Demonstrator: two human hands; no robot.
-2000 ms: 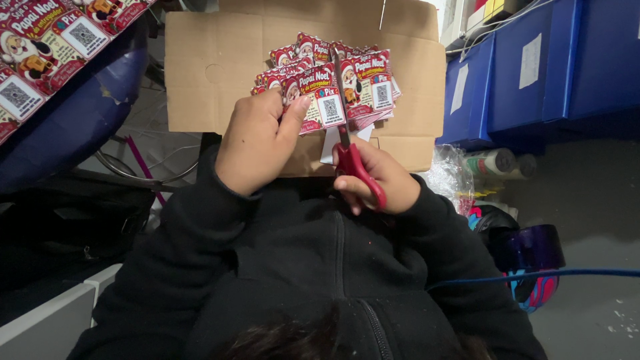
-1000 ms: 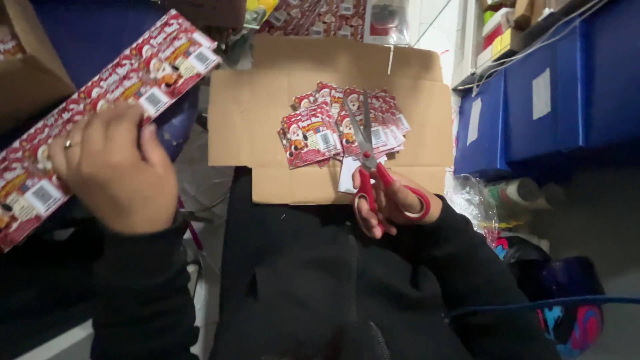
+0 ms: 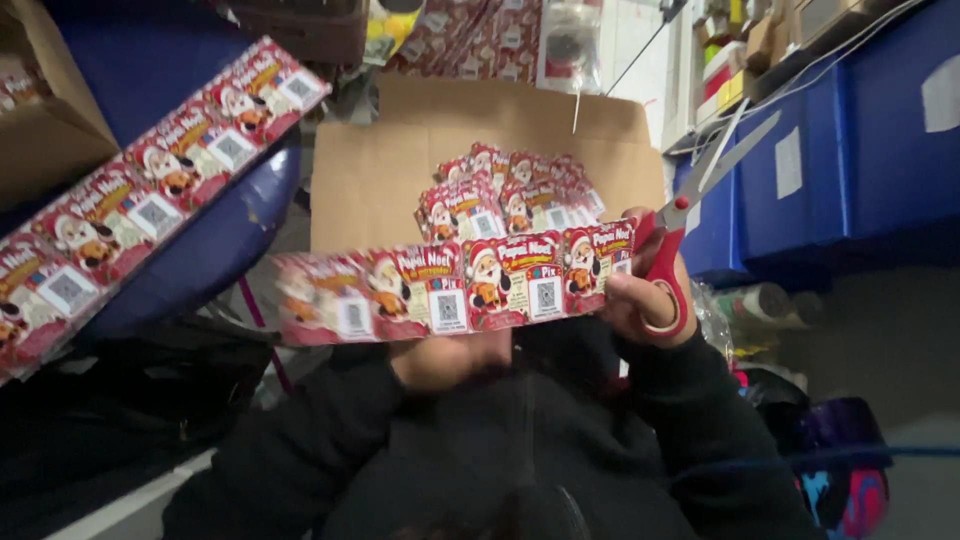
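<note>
A strip of printed red Santa cards (image 3: 491, 289) spans the space before my chest. My right hand (image 3: 645, 292) pinches its right end and also holds red-handled scissors (image 3: 679, 214), whose parted blades point up and right. Behind the strip's lower edge is my left hand (image 3: 450, 361), blurred, its fingers mostly hidden; whether it grips the strip I cannot tell. Cut Santa cards (image 3: 525, 187) lie in an overlapping pile on the flattened cardboard (image 3: 360, 187) just beyond the strip.
More uncut card strips (image 3: 157, 187) lie on a blue surface (image 3: 262, 202) at the left, beside an open cardboard box (image 3: 52, 127). Blue bins (image 3: 885, 150) stand at the right under a shelf with small boxes. A blue cord (image 3: 847, 452) crosses at lower right.
My left hand has come from the strips at the left to before my chest. A card strip is now in front of me, its right end in my right hand, which still holds the scissors.
</note>
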